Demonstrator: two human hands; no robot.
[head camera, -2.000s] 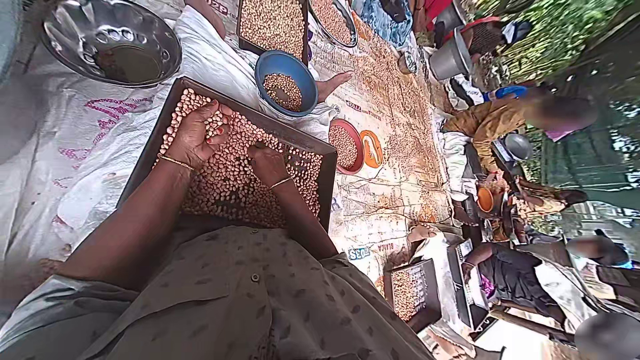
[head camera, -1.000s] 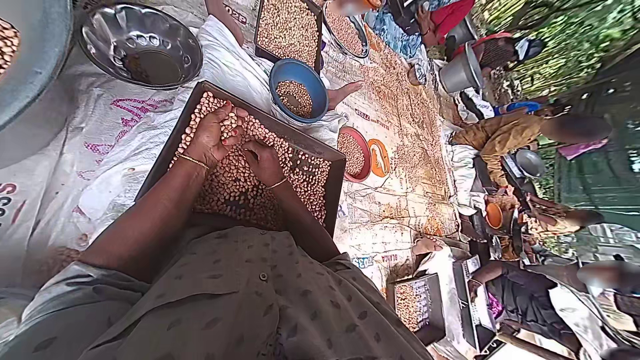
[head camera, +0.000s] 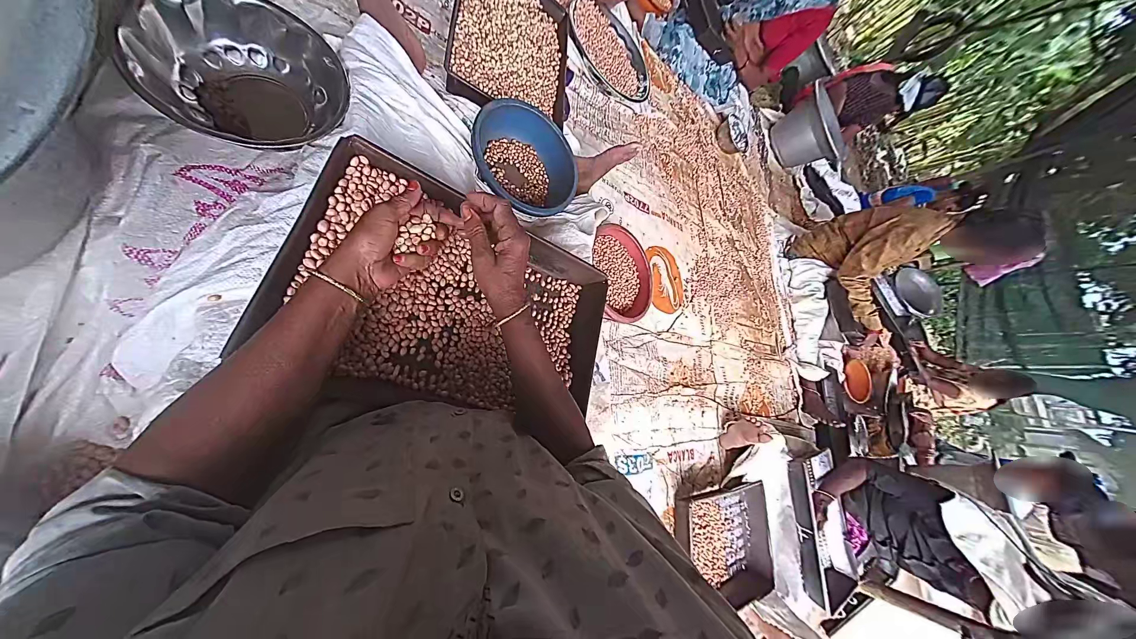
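Note:
A dark rectangular tray (head camera: 589, 337) of shelled nuts or beans (head camera: 444, 328) rests on my lap. Over its far left part, my left hand (head camera: 386, 241) is cupped, palm up, around a small heap of the nuts. My right hand (head camera: 499, 248) is just beside it, thumb and index finger pinched together near the left fingertips; whether a nut is between them cannot be told. Beyond the tray's far edge stands a blue bowl (head camera: 555, 155) partly filled with nuts. A thin bangle circles each wrist.
A shiny metal basin (head camera: 324, 80) stands at upper left on white sacks (head camera: 169, 231). Another nut-filled tray (head camera: 506, 44), a round tray (head camera: 611, 49) and a red bowl (head camera: 641, 275) lie beyond. Nuts cover part of a printed sheet (head camera: 657, 382). Several people sit to the right among trays and basins.
My right hand has come up from the nuts in the tray to beside my left hand. The left hand has turned more palm up, showing the nuts in it.

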